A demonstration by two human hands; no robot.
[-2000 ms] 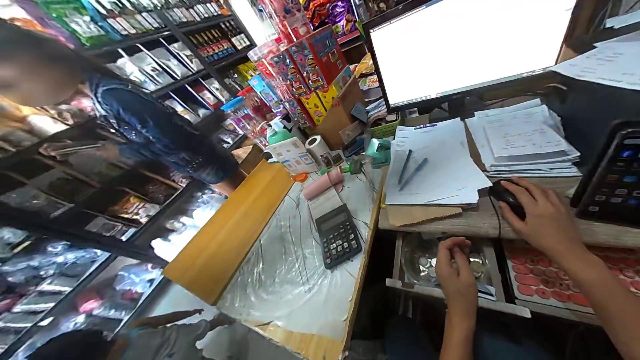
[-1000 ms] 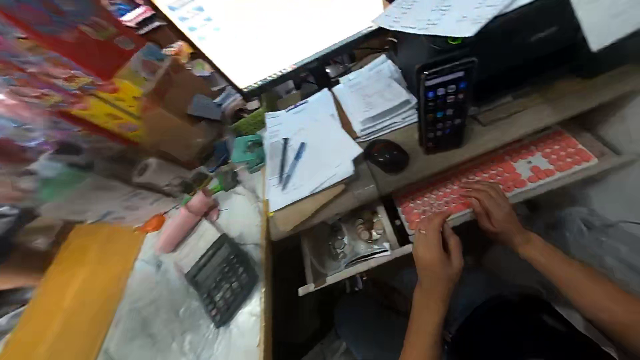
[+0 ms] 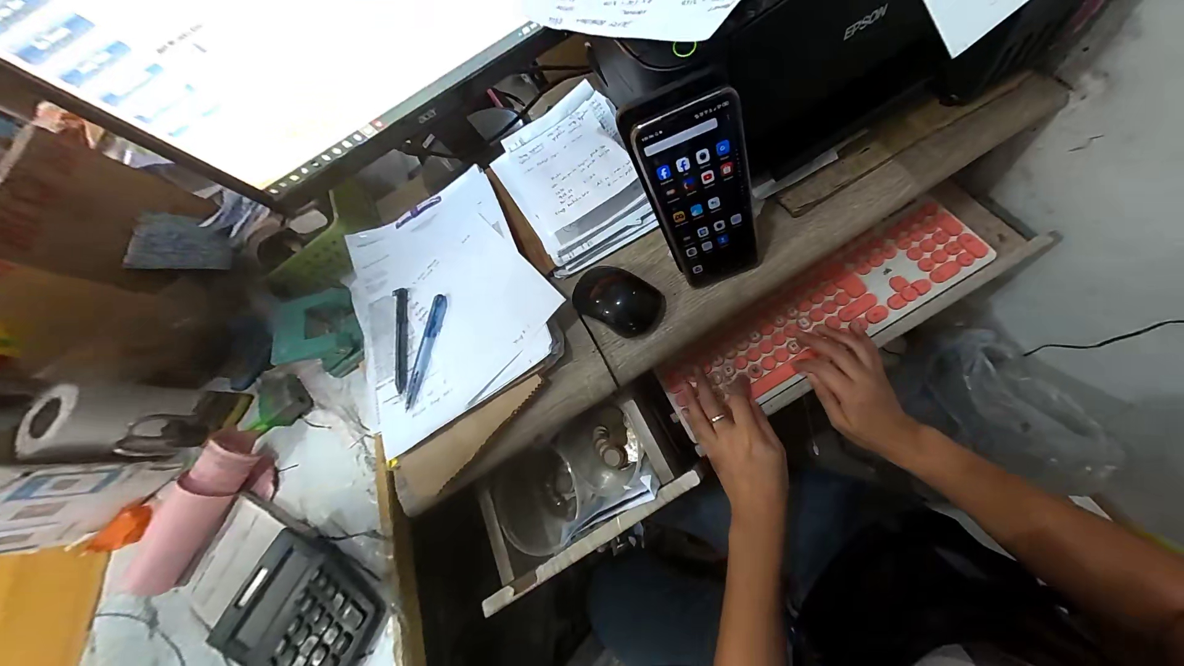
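Both hands rest on a white keyboard with coral-red keys (image 3: 911,254), which lies on a pulled-out tray under the desk. My left hand (image 3: 740,435), with a ring on one finger, has its fingertips on the keyboard's left end. The fingers of my right hand (image 3: 856,388) are spread over the keys near the middle. Neither hand holds anything. A black computer mouse (image 3: 618,302) sits on the desk above the left hand, and a smartphone with a lit screen (image 3: 694,185) stands upright beside it.
An open drawer (image 3: 592,532) with coins sticks out left of the keyboard. Papers (image 3: 453,277) with two pens (image 3: 425,351) lie on the desk below a monitor (image 3: 277,74). A desk calculator (image 3: 296,601) and a pink roll (image 3: 190,518) are at lower left, a black printer (image 3: 832,83) at upper right.
My right hand has left the mouse, where it was two seconds ago, and both hands are now on the keyboard. The view has swung right, and the person at the shelves is out of it.
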